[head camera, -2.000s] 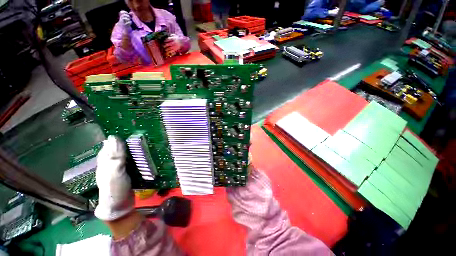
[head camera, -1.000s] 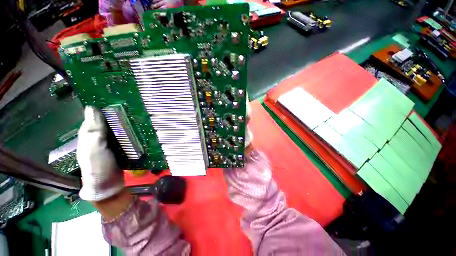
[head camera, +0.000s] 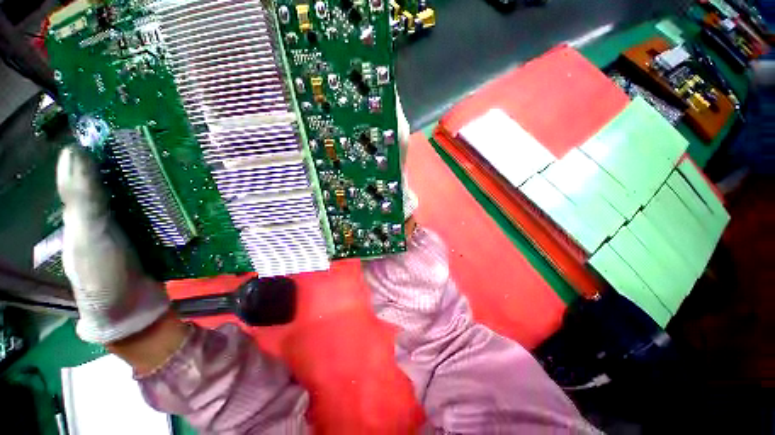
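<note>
The large green circuit board (head camera: 204, 191) is held up in front of me, its face with small parts and two silver-white ribbed strips towards me. Its top is cut off by the picture's edge. My left hand (head camera: 100, 246), in a white knit glove, grips the board's left edge, thumb on the near face. My right hand (head camera: 408, 161) is mostly hidden behind the board's right edge; only a bit of white glove shows above the pink sleeve. A black brush (head camera: 265, 300) with a rounded head lies on the red mat (head camera: 340, 357) below the board.
At right, green and white cards (head camera: 608, 200) lie in rows on a stack of red sheets (head camera: 544, 93). A white paper sheet (head camera: 110, 399) with a slim pen is at lower left. Boards with yellow parts (head camera: 701, 93) stand at upper right. A dark line surface (head camera: 476, 51) runs behind.
The board and both hands have shifted up and left in the picture and the board looks larger. The person opposite has left the view. Both hands keep their hold.
</note>
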